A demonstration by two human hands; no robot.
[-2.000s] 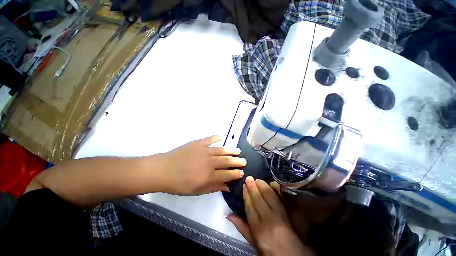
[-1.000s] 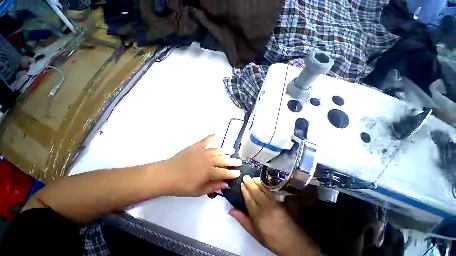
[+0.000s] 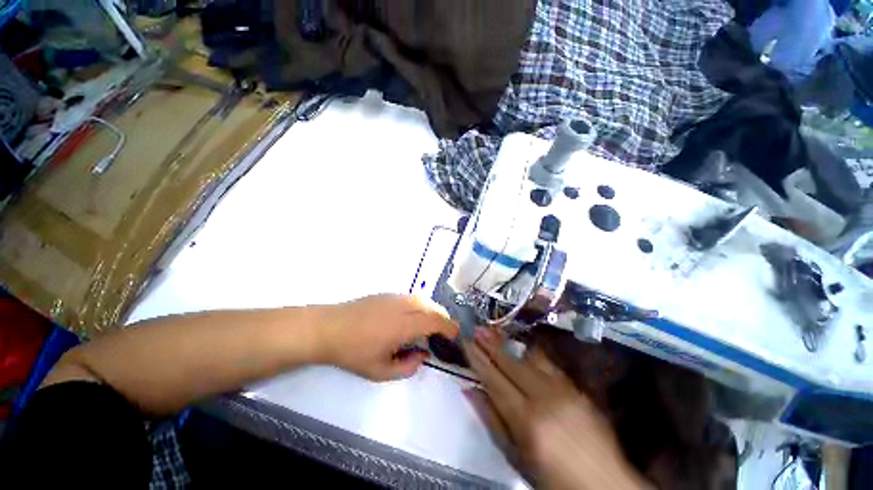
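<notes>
The black garment piece (image 3: pixel 447 350) lies at the needle area under the head of the white sewing machine (image 3: pixel 613 244), mostly hidden by my hands. My left hand (image 3: pixel 383 335) is on its left side with fingers curled, thumb and fingertips pinching its edge. My right hand (image 3: pixel 531 397) lies on its right side, fingers extended and pressing it beside the presser area. Dark brown fabric (image 3: pixel 641 383) is bunched right of my right hand. The needle tip is hidden.
The slide plate (image 3: pixel 433 263) is set in the white table (image 3: pixel 287 211). Brown cloth (image 3: pixel 440 57) and plaid cloth (image 3: pixel 613 77) are heaped behind the machine. Taped cardboard (image 3: pixel 86 211) lies left, with a white cable on it. A grey post (image 3: pixel 565 153) stands on the machine head.
The view has shifted, so the machine appears smaller and more of it shows. My left fingers have gone from flat to curled at the black piece. My right hand stays beside it.
</notes>
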